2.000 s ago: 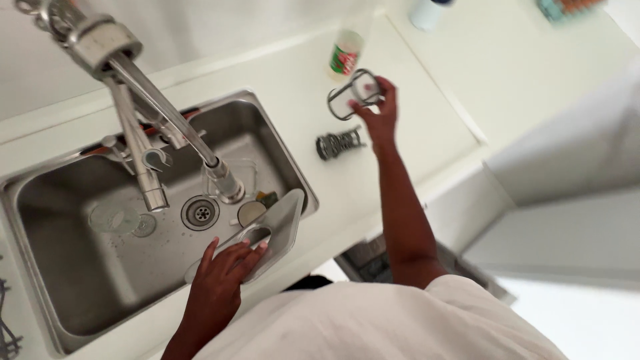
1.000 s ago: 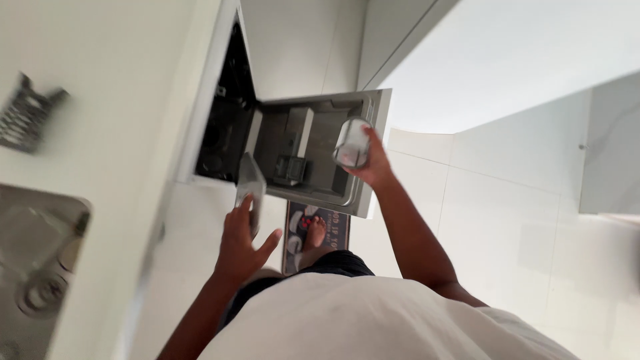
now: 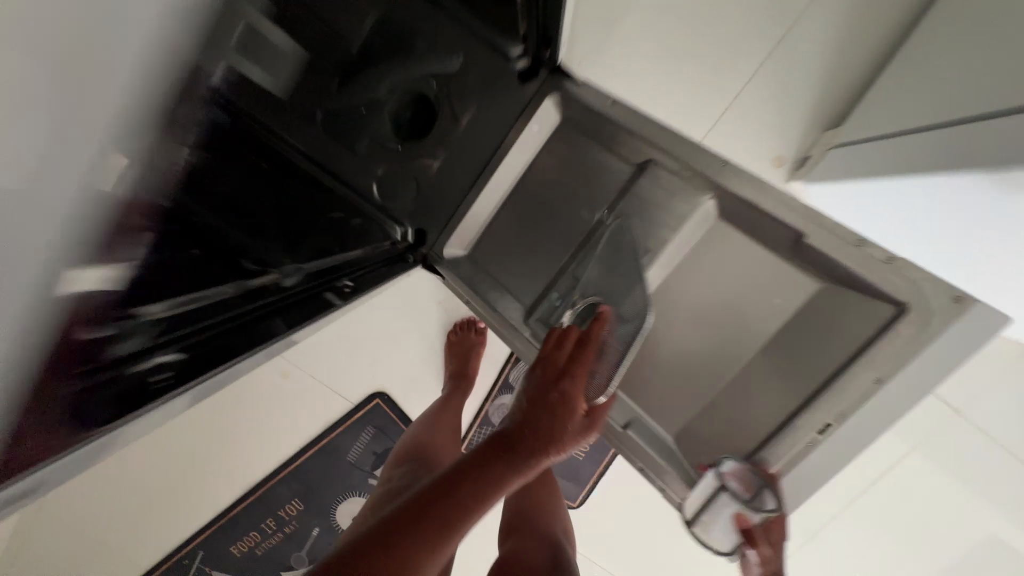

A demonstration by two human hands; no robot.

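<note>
My left hand (image 3: 560, 384) holds a flat metal mesh filter (image 3: 628, 296) with a ring-shaped hole, the fingers at the ring. The filter is tilted above the inner face of an open dishwasher door (image 3: 760, 312). At the door's lower right edge, my right hand (image 3: 764, 528) grips a small rounded part with a dark frame and pale panels (image 3: 724, 504); it is blurred. To the left lies the dark dishwasher tub (image 3: 320, 160), with a round opening (image 3: 414, 116) in its floor.
The open door reaches across the middle at about shin height. Two dark printed kitchen mats (image 3: 288, 496) lie on the pale tiled floor, and my bare foot (image 3: 466, 344) stands beside the door. A blurred pale edge is at far left; a pale cabinet (image 3: 936, 96) is at upper right.
The view has turned from the sink to the open dishwasher. Both hands have moved from the sink and counter to the door, still holding the filter and the framed part.
</note>
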